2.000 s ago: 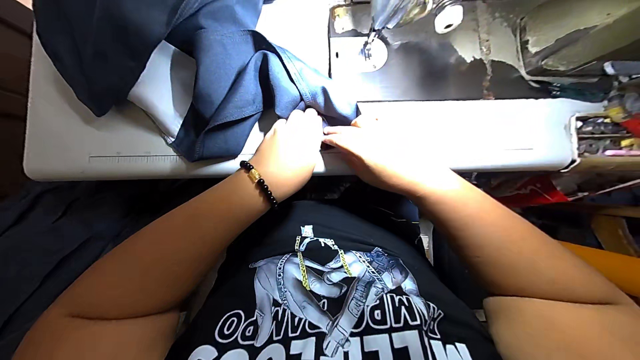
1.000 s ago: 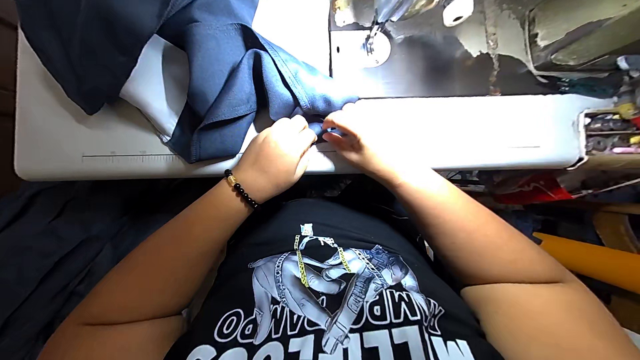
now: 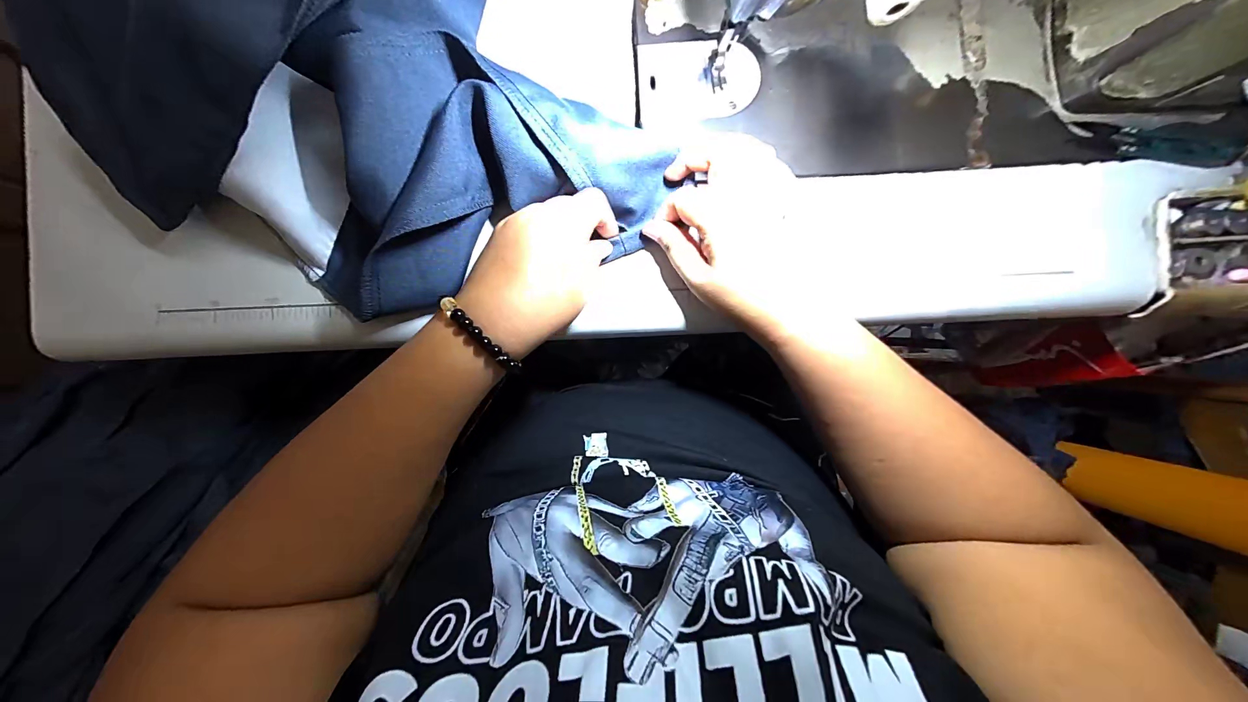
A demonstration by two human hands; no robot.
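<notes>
A dark blue woven garment piece (image 3: 419,166) with stitched seams lies bunched over the left part of the white sewing table. My left hand (image 3: 546,263), with a black bead bracelet at the wrist, pinches the folded edge of the cloth near the table's front. Close to its right, my right hand (image 3: 721,234) grips the same edge between thumb and fingers, partly washed out by the lamp's glare. Pale lining or pocket cloth (image 3: 292,156) shows among the folds. The presser foot (image 3: 720,73) of the sewing machine stands behind my right hand, apart from the edge I hold.
The worn machine bed (image 3: 877,107) spans the back right. A printed ruler scale (image 3: 253,313) runs along the table's front left. At the right end are bobbins or spools (image 3: 1204,244) in a holder, a red item (image 3: 1058,359) and a yellow-orange roll or bar (image 3: 1160,492).
Both hands have moved away from the table's front edge with the cloth's edge between them. More of the blue cloth now lies spread behind the fingers, toward the machine.
</notes>
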